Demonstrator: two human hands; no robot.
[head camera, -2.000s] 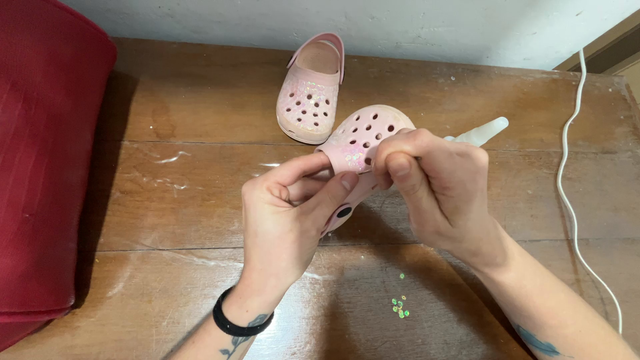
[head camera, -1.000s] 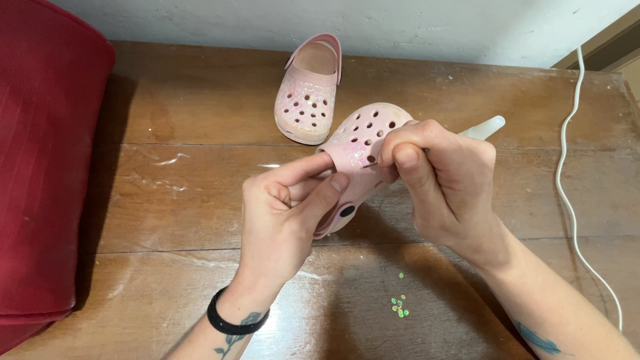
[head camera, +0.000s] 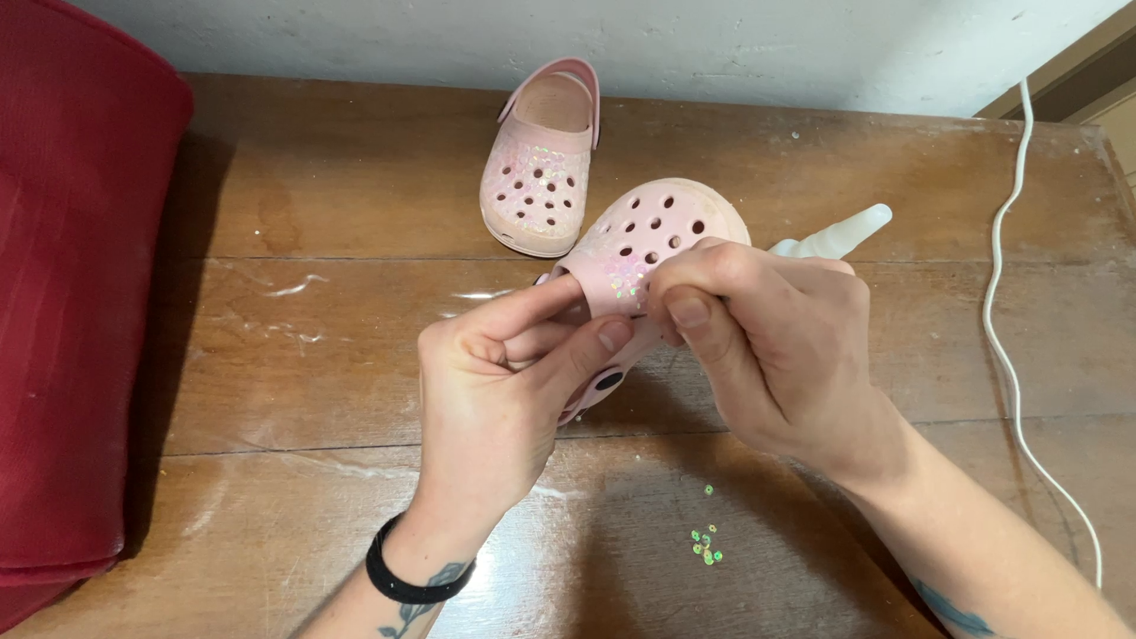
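My left hand (head camera: 506, 382) grips a pink foam clog (head camera: 612, 231), with fingers inside its foot opening and the thumb on the outer side. Sequins shine on the clog's upper near the opening. My right hand (head camera: 763, 346) is at the upper's side, thumb and forefinger closed; whether anything small sits between them is hidden. Another pink clog (head camera: 537, 169) with sequins on its upper stands behind, toe toward me. Several loose green sequins (head camera: 707, 546) lie on the wooden table below my right hand. A whitish translucent nozzle-like object (head camera: 843, 232) shows behind the right hand, its other end hidden.
A red fabric object (head camera: 80, 293) fills the left side of the wooden table (head camera: 293, 355). A white cable (head camera: 998, 337) runs down the right side. The pale wall (head camera: 621, 44) borders the table's far edge.
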